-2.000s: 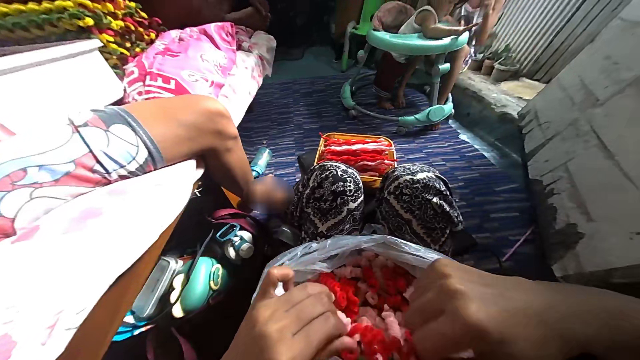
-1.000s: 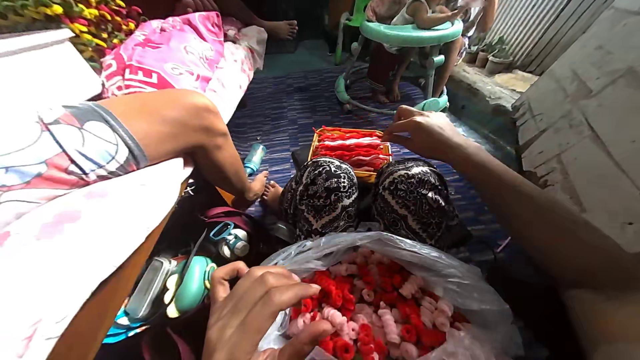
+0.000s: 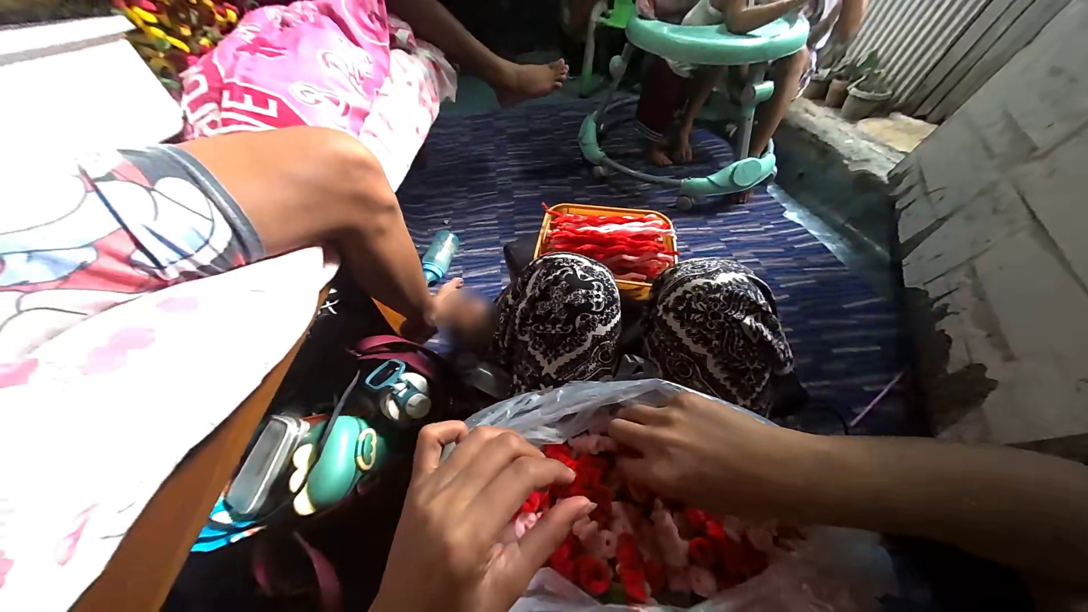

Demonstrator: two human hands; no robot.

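Observation:
A clear plastic bag [image 3: 595, 393] lies open on my lap, filled with red and pink fuzzy coiled pieces [image 3: 629, 552]. My left hand [image 3: 484, 501] is over the bag's left side, fingers curved and apart, with nothing visible between them. My right hand [image 3: 688, 446] reaches into the bag from the right, its fingertips down among the pieces; whether they pinch one is hidden. Beyond my knees, in black and white patterned cloth [image 3: 561, 323], an orange-rimmed basket [image 3: 544, 234] holds rows of red, pink and white fuzzy twisted strands [image 3: 608, 242].
At left, another person's bent leg [image 3: 314, 178] rests by a white sheet [image 3: 153, 391]. Below are a green case [image 3: 336, 467], a clear container [image 3: 265, 467] and a blue-capped bottle [image 3: 399, 391]. A blue tumbler [image 3: 440, 257] stands near the foot. Farther back is a teal baby walker [image 3: 714, 42] with people. A rough wall [image 3: 1003, 221] borders the right.
My right hand has moved from beside the basket back into the bag. The left hand remains at the bag's left side. Another person's foot has come farther into view at the top.

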